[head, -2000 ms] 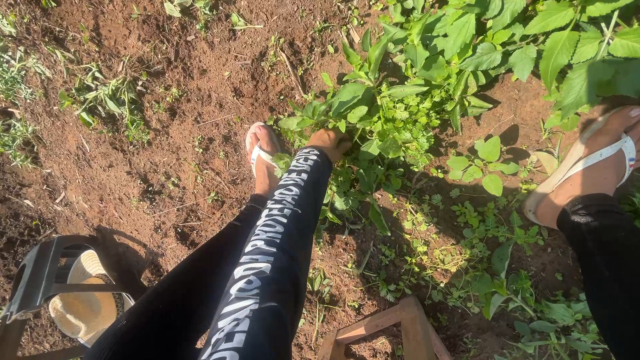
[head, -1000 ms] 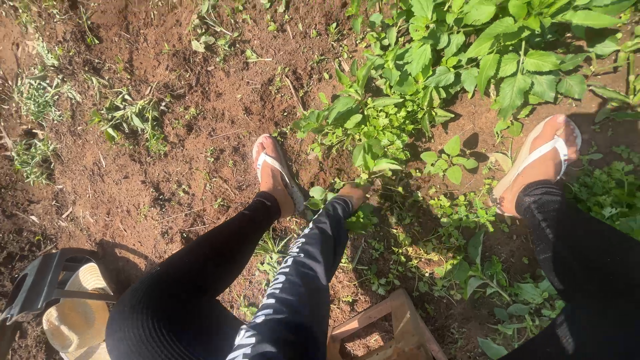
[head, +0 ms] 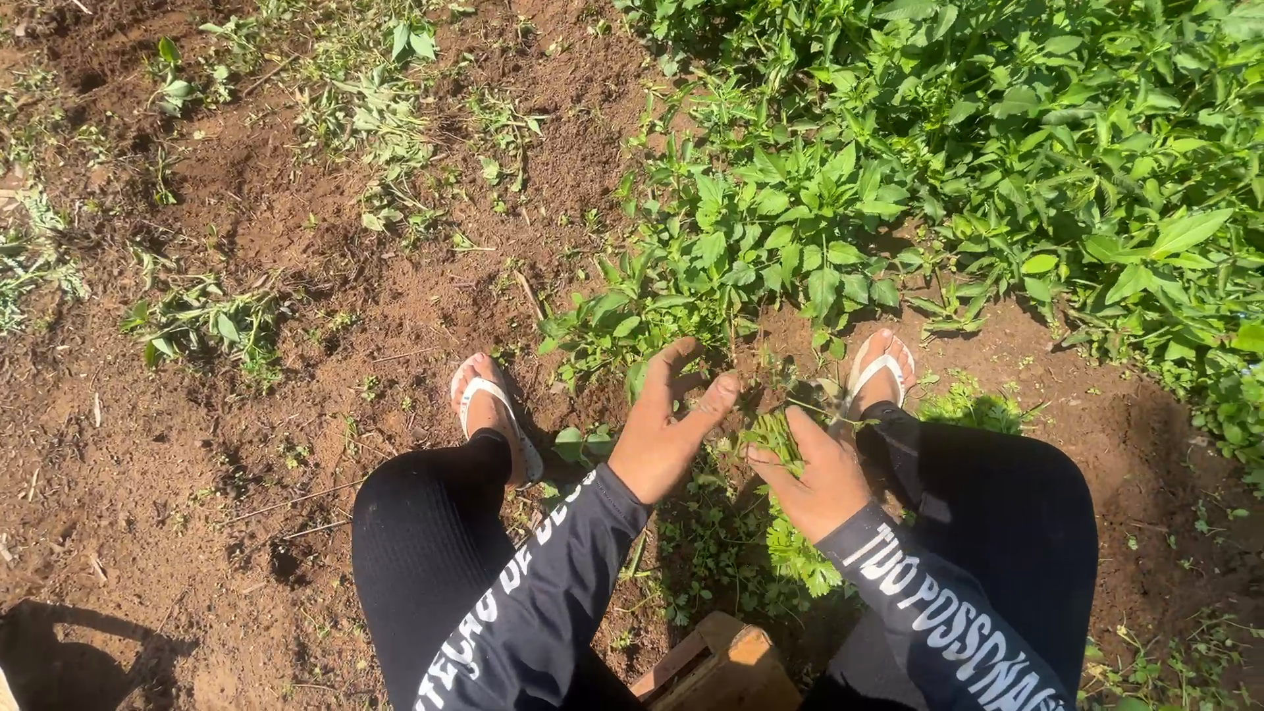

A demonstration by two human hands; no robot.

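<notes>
My left hand (head: 667,425) is raised over the soil between my feet, its fingers spread and nothing seen in its grasp. Close by on the right, my right hand (head: 815,469) grips a bunch of green stems (head: 775,439), with thin roots and stalks sticking up from it. Leafy, lobed foliage (head: 798,553) hangs below that hand. Low weeds (head: 642,316) grow just beyond my left fingertips. Both sleeves are dark and bear white writing.
My feet in white flip-flops (head: 484,395) stand on either side. Dense green plants (head: 987,128) fill the upper right. Uprooted weeds (head: 222,321) lie on reddish soil (head: 296,425) at the left. A wooden object (head: 726,667) is at the bottom, between my legs.
Earlier one hand was down among the plants; now both hands are up together, the right one holding a bunch of stems. My right foot stands closer to the left one. The view has shifted.
</notes>
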